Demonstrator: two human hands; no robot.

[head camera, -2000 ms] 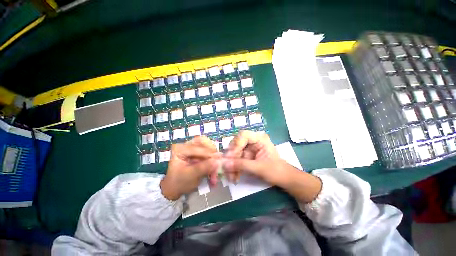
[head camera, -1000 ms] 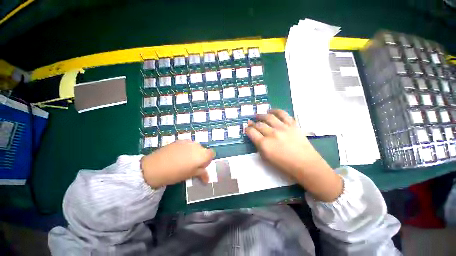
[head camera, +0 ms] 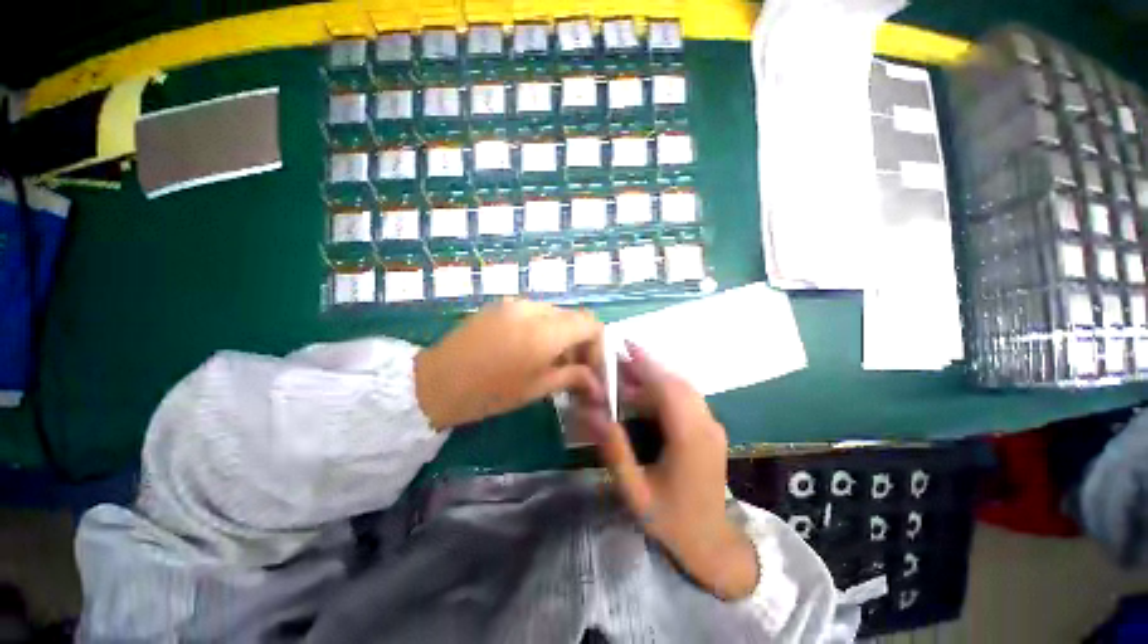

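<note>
A pad sheet (head camera: pixel 724 337) lies in front of me, its white right part bare and its left part hidden by my hands. My left hand (head camera: pixel 523 362) is over its left part, fingers curled. My right hand (head camera: pixel 674 459) is beside it, partly blurred. A white piece stands up between the fingertips of both hands; I cannot tell which hand grips it. A clear tray (head camera: pixel 510 311) filled with rows of silver-white battery cells (head camera: pixel 499 278) lies flat just beyond my hands.
Fanned white liners (head camera: pixel 818 164) and another pad sheet (head camera: pixel 909 239) lie to the right, beside a tall tray stack (head camera: pixel 1051 227). A spare grey sheet (head camera: pixel 210 141) and a blue box (head camera: pixel 35 271) are at left. A black tray with white rings (head camera: pixel 869 535) is below the bench edge.
The view has shifted, so the bench items sit higher in the picture. My right hand has left the cell tray and come to my left hand over the sheet. A white piece now stands between them.
</note>
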